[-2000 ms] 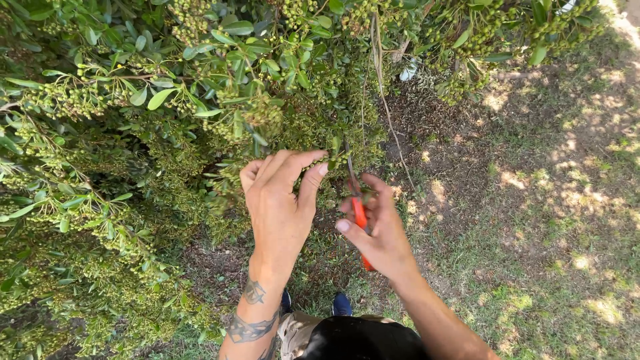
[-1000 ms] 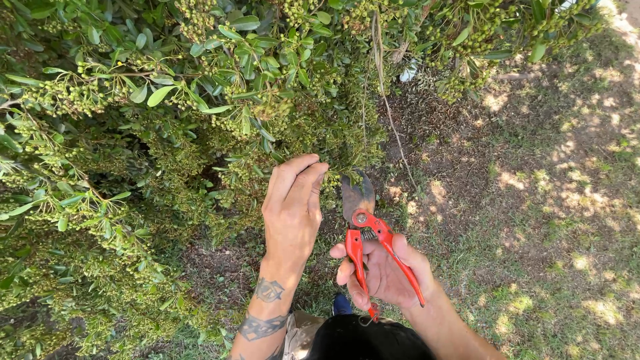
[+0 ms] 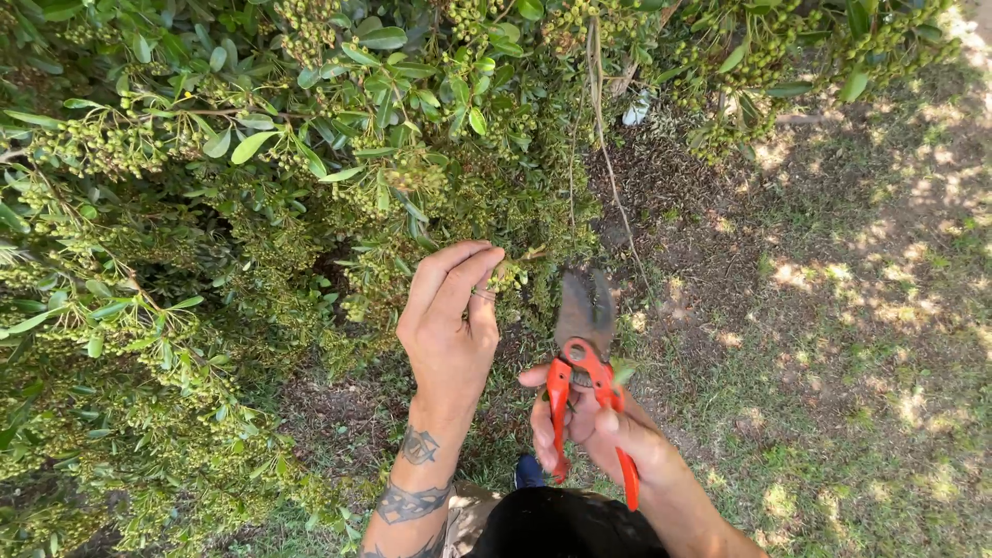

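Near the middle of the head view, my left hand point(image 3: 449, 318) pinches a small berry sprig point(image 3: 513, 273) between thumb and fingers, beside the shrub. To its right, my right hand point(image 3: 601, 434) holds red-handled bypass pruning shears point(image 3: 585, 341), their blades pointing up and parted, the handles spread. The blades do not touch the sprig. A small green leaf point(image 3: 622, 370) shows at the shears' right handle. The leafy shrub point(image 3: 256, 178), thick with small green berries, fills the left and top; what lies behind my left fingers is hidden.
A thin dry stem point(image 3: 606, 155) hangs from the top, above and right of the blades. A pale object point(image 3: 637, 108) lies by the shrub's base. Patchy grass and bare soil point(image 3: 814, 325) spread to the right. A dark blue shoe point(image 3: 529, 471) shows below my hands.
Two seconds ago the shears were up by my left fingertips; they have since come down and their handles have spread. A berry sprig now shows plainly at my left fingertips.
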